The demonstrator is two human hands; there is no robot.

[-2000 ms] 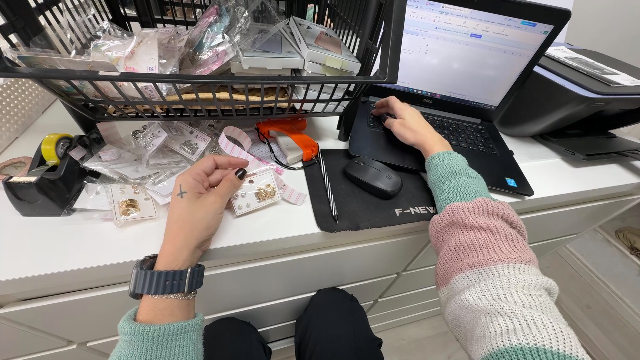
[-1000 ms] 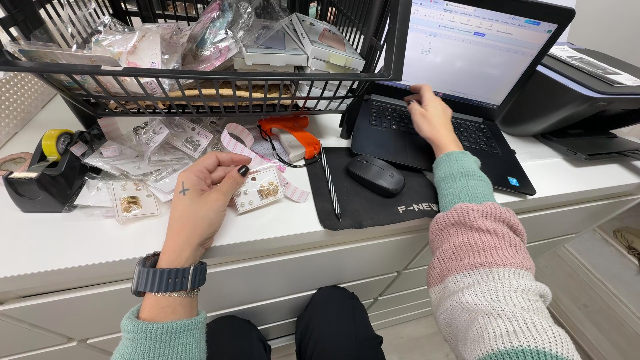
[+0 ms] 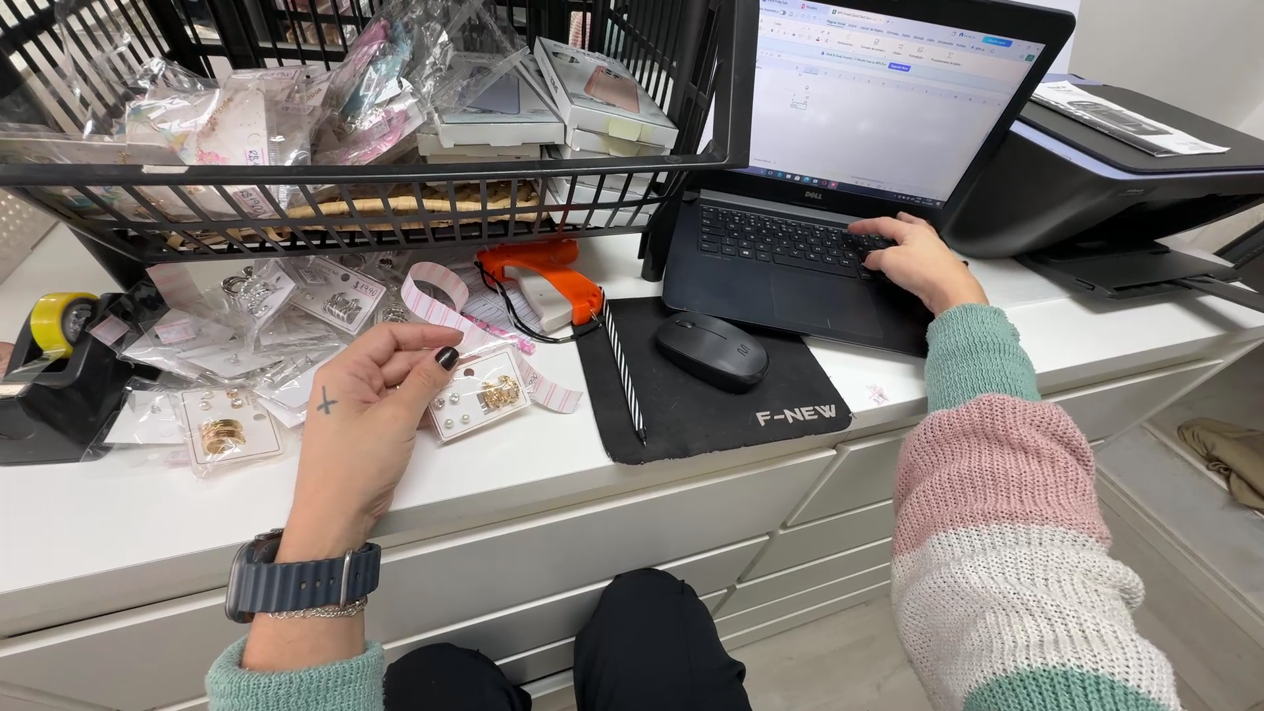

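Observation:
My left hand pinches a small card of earrings in a clear bag, over the front of the white counter. Pearl-like studs and gold-coloured earrings show on the card. My right hand rests over the right side of the keyboard of an open black Dell laptop, holding nothing. A document window is on its screen. Left of my left hand lie another earring card and a pile of bagged jewellery cards. A black mouse and a striped pen lie on a black mouse pad.
A black plastic basket of bagged goods and flat boxes stands behind the pile. An orange tag gun and a curled pink-striped label strip lie before it. A tape dispenser stands far left, a black printer at the right.
My right hand has moved from the upper left of the keyboard, near the screen's lower edge, to the right side of the keys. My left hand stays at the earring card.

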